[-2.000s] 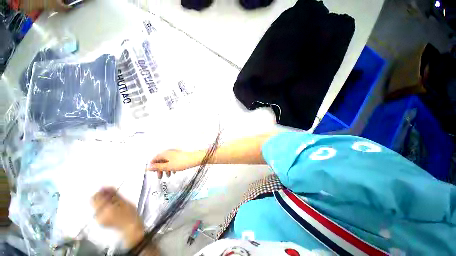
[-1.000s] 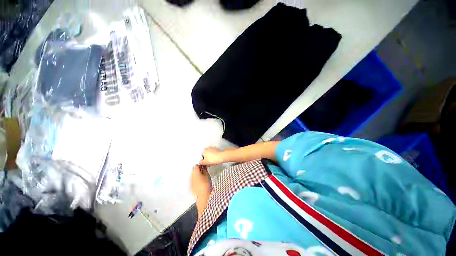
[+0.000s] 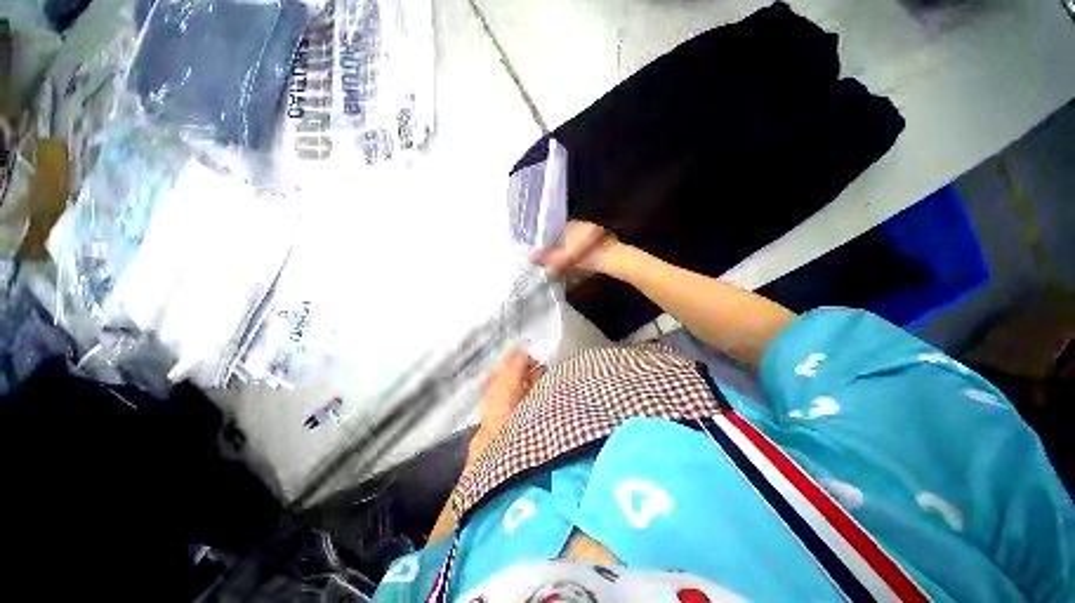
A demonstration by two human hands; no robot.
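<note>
A clear polybag with a white edge point(image 3: 536, 203) stands raised over the near left end of a folded black garment point(image 3: 707, 153). My right hand point(image 3: 580, 250) is closed on the bag's edge beside the garment. My left hand point(image 3: 507, 383) is near the apron, with its fingers at the lower end of the same plastic; this hand is partly blurred. The garment lies flat on the white table and looks to be outside the bag, though the overlap is hard to tell.
A bagged grey garment point(image 3: 218, 71) and printed polybags point(image 3: 360, 88) lie back left. White sheets point(image 3: 195, 265), a small pink-and-blue tool point(image 3: 324, 412) and a black heap point(image 3: 112, 495) are left. A blue crate point(image 3: 949, 253) stands beyond the table's right edge.
My hands were together by the apron; now they are apart, my right hand further forward, with the polybag raised between them. The view has shifted, and the garment still lies on the table.
</note>
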